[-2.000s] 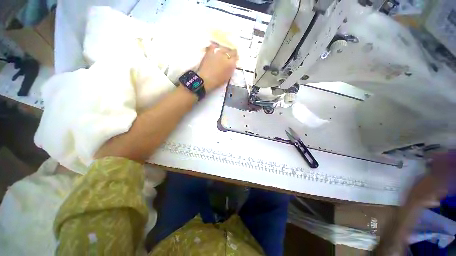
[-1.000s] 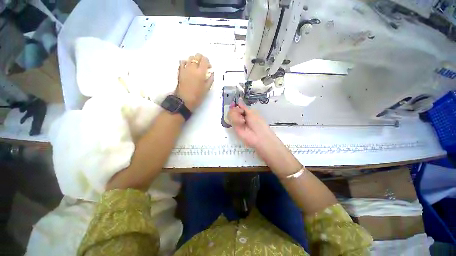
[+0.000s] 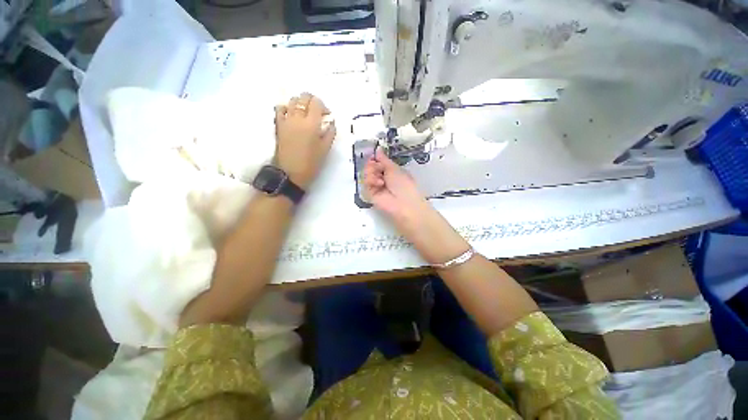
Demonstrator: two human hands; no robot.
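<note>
The cream garment piece (image 3: 156, 238) is bunched on the left of the table and hangs over its front edge. My left hand (image 3: 305, 141) lies at its right side, fingers curled, with a pale bit of cloth between thumb and fingers. My right hand (image 3: 389, 187) is at the left of the presser foot and needle (image 3: 403, 148), its fingertips pinched together close to the foot. What they pinch is too small to tell. A white strip piece (image 3: 480, 146) lies on the machine bed (image 3: 525, 164), right of the foot.
The white JUKI machine head (image 3: 533, 57) stands over the bed. A printed measuring tape (image 3: 525, 223) runs along the table's front edge. At right are a brown carton (image 3: 644, 283) with a white strip bundle (image 3: 648, 315) and a blue crate (image 3: 726, 160). A black object (image 3: 61, 221) lies far left.
My right hand came from the far right to the needle area and has stayed there. The black snips that lay on the bed are no longer seen. My left hand moved back from the needle.
</note>
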